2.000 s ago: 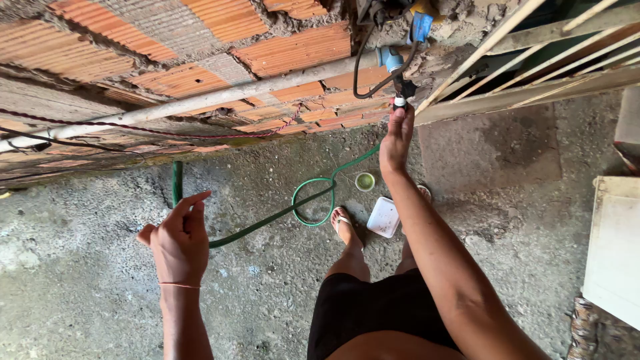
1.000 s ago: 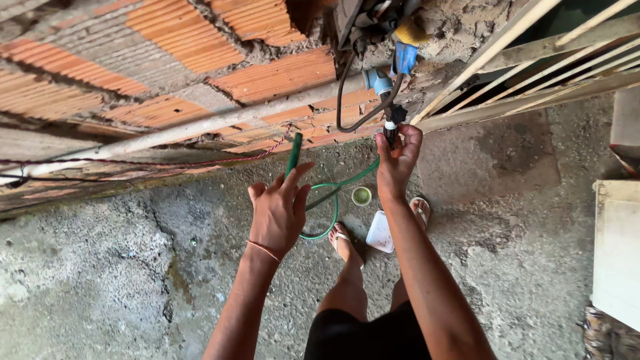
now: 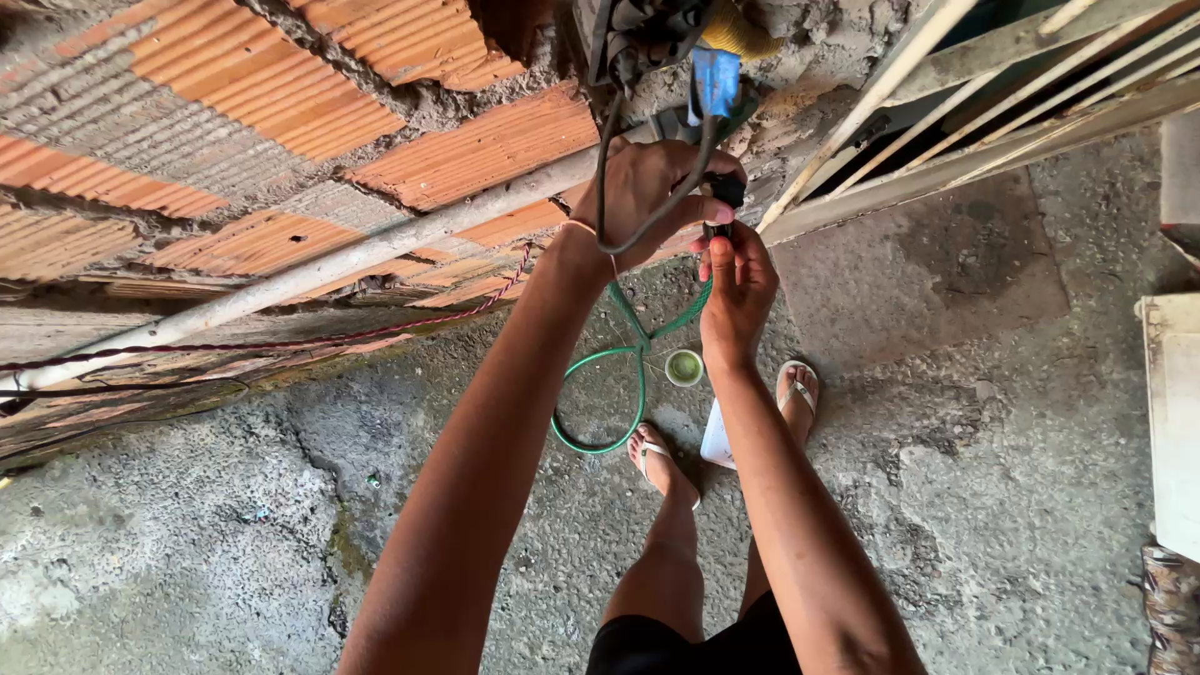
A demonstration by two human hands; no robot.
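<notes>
My left hand point(image 3: 656, 192) reaches up to the black tap point(image 3: 725, 190) on the wall pipe, its thumb and fingers around the fitting. Just below, my right hand point(image 3: 739, 281) pinches the dark hose connector point(image 3: 717, 230) at the tap's outlet. A green garden hose point(image 3: 644, 394) hangs from there and loops on the ground. In front of my left wrist passes a dark cable point(image 3: 605, 178). Above the tap, a blue wrapping point(image 3: 717, 82) covers part of the plumbing. My fingers hide much of the joint between tap and connector.
A white pipe point(image 3: 281, 281) runs along the rough brick wall point(image 3: 469, 141). Metal bars point(image 3: 881, 112) stand at the upper right. On the concrete are a small green container point(image 3: 684, 367) and a white plastic container point(image 3: 717, 439), near my feet in flip-flops. A white box-like object point(image 3: 1172, 422) is at the right edge.
My left hand has moved up and right from beside the green hose's upright part to the tap. My right hand stays at the outlet. The view is now closer to the wall.
</notes>
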